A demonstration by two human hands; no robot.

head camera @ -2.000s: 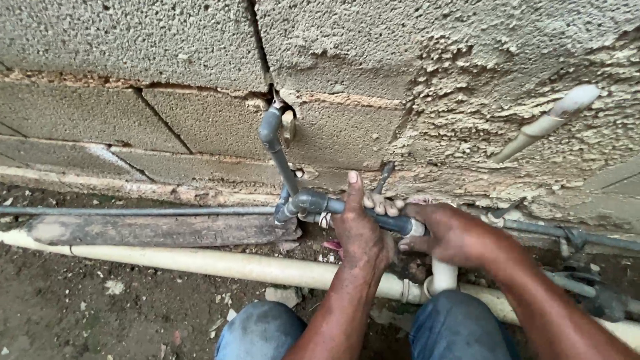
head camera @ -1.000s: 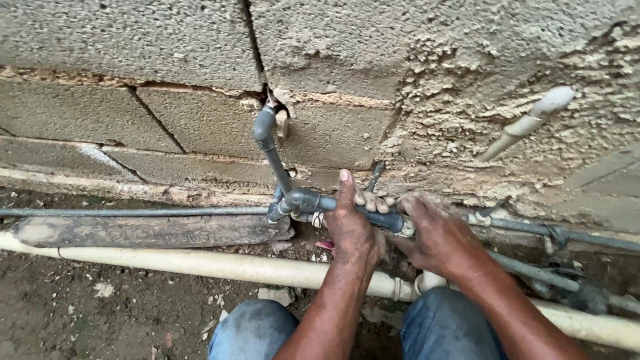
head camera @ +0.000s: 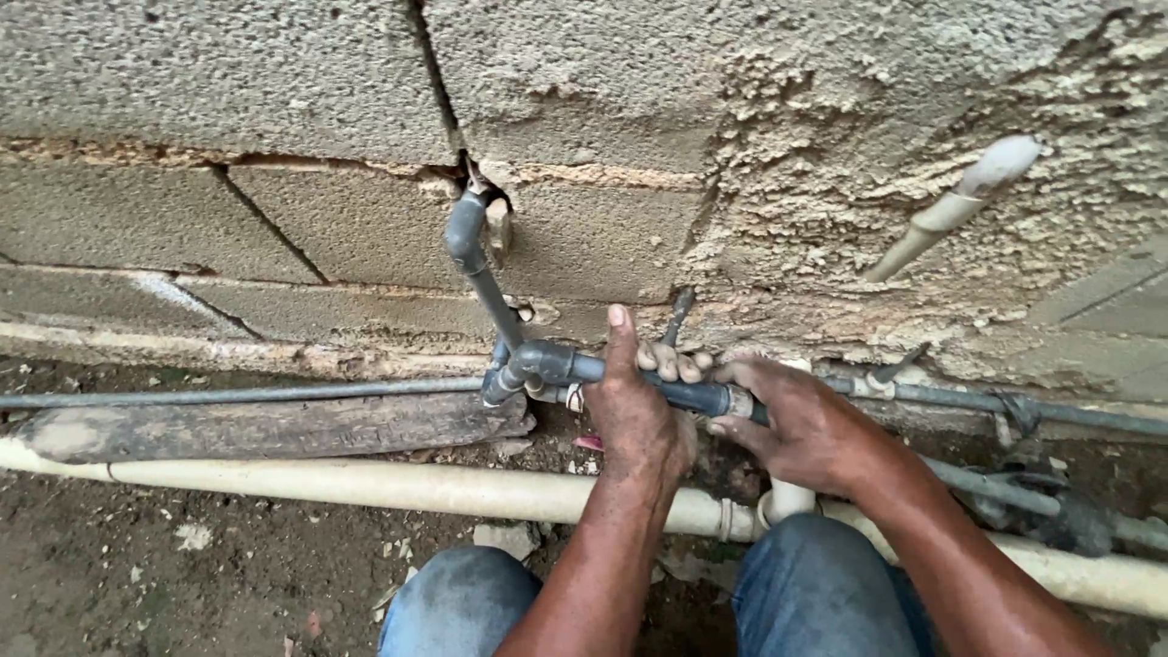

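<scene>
My left hand [head camera: 639, 401] is wrapped around a grey plastic pipe [head camera: 589, 369], its thumb pointing up and its fingertips showing on the wall side. Just right of it, my right hand [head camera: 794, 415] grips the end of a darker grey pipe fitting [head camera: 698, 396], with thumb and fingers on either side; a pale ring shows there. To the left, the pipe runs into a grey elbow fitting [head camera: 545, 362]. From beside that elbow a grey riser pipe [head camera: 495, 306] slants up to another elbow [head camera: 465, 233] at a hole in the block wall.
A concrete block wall [head camera: 584, 237] rises in front. A thick cream pipe [head camera: 365, 488] with a tee lies along the soil, beside a weathered wooden board [head camera: 274, 427]. Thin grey pipe [head camera: 246, 394] follows the wall base. A capped pipe stub [head camera: 940, 224] juts out at right.
My right hand has shifted its hold at the right end of the fitting, its fingers and thumb now placed differently. My left hand keeps its grip on the pipe.
</scene>
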